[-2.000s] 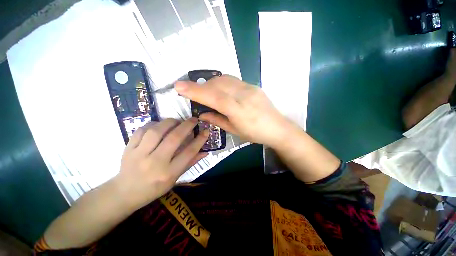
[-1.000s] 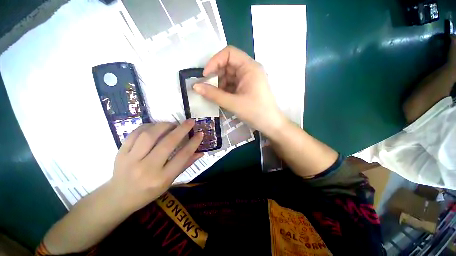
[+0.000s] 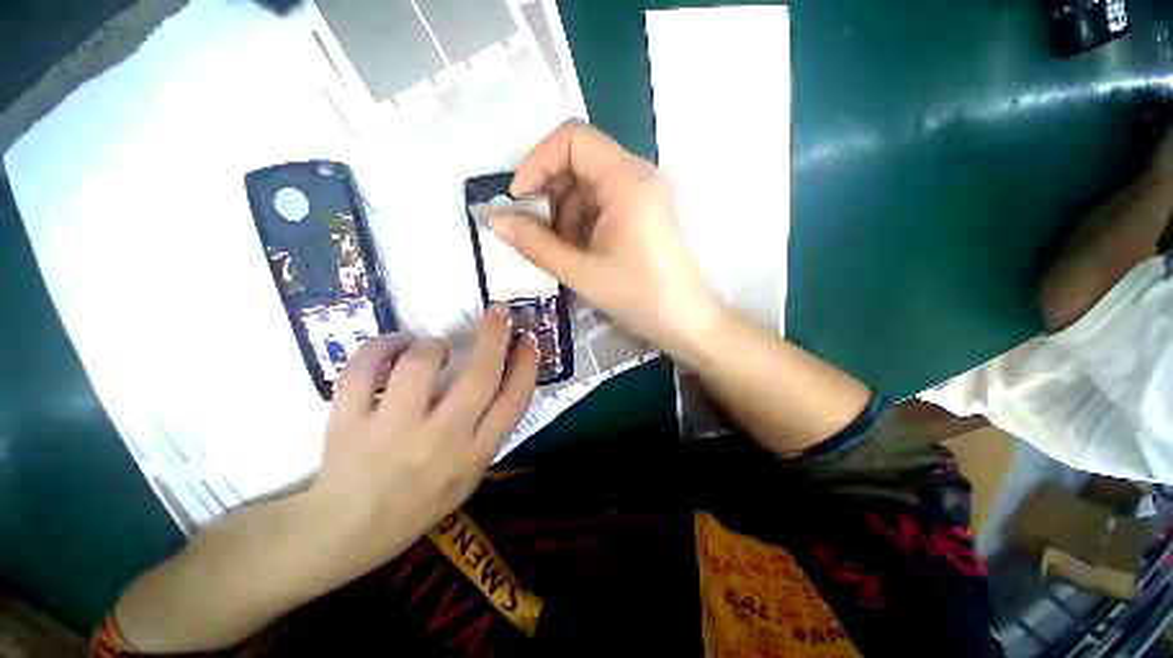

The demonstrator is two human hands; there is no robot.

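A black handset (image 3: 553,350) lies on the white sheets in front of me, its patterned lower part showing. My right hand (image 3: 605,238) pinches the top edge of a pale sticker (image 3: 518,267) between thumb and finger; the sticker lies over the handset's upper part, its top edge lifted and the pale disc partly showing. My left hand (image 3: 418,418) rests its fingertips on the handset's lower part and left edge. A second black handset (image 3: 315,264) with a round pale disc lies to the left, untouched.
The sheet stack (image 3: 142,257) spreads under both handsets. A long white strip (image 3: 720,154) lies right of my right hand on the green bench (image 3: 900,244). A dark device (image 3: 1091,23) is at the far right. Another person's arm (image 3: 1113,244) and a cardboard box (image 3: 1093,533) are at right.
The sticker has come over the handset's upper part, where the bare disc showed two seconds ago. Since one second ago its top edge has folded back, showing part of the disc.
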